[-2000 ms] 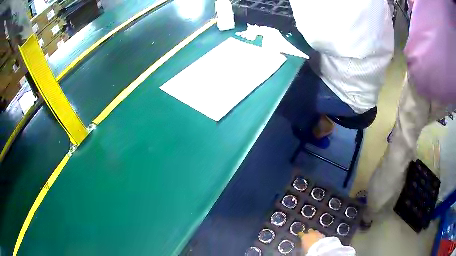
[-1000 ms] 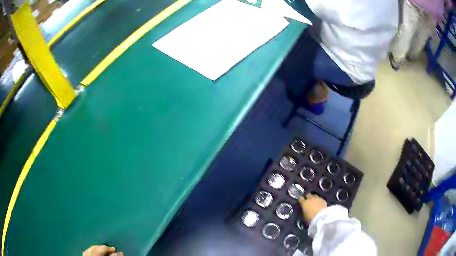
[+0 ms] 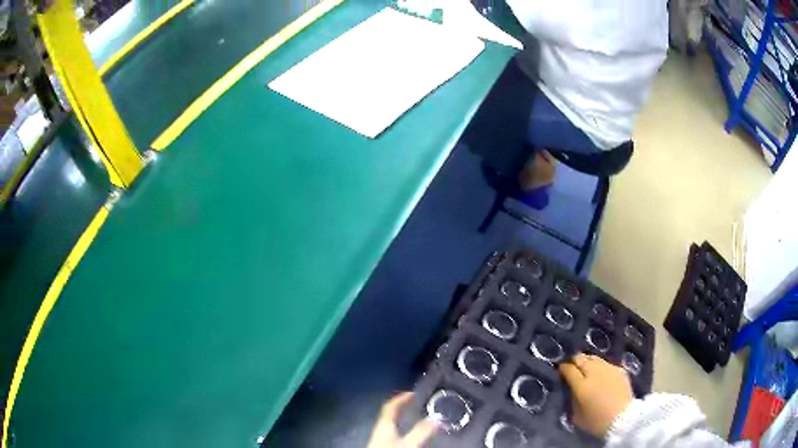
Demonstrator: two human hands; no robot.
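Note:
A black foam tray (image 3: pixel 584 325) lies low at the right, beside the bench, with round dark units with shiny silver rims in its pockets. Another dark tray layer shows under its left edge. My right hand (image 3: pixel 602 392) reaches over the tray with its fingertips closed on a divider between pockets. My left hand (image 3: pixel 401 423) is at the tray's near left corner, fingers on its edge beside a round unit (image 3: pixel 449 409). The picture's bottom edge cuts off the left hand and the tray's near part.
The green bench mat (image 3: pixel 227 254) has yellow edge tape and a yellow post (image 3: pixel 87 96). White sheets (image 3: pixel 381 74) lie at its far end. A person in white (image 3: pixel 595 70) sits on a stool beyond the tray. Another dark tray (image 3: pixel 707 306) and a blue rack stand at the right.
The tray looks larger and raised, with a layer now showing below it. My left hand has moved right from the bench edge to the tray corner. My right hand has moved slightly right and down.

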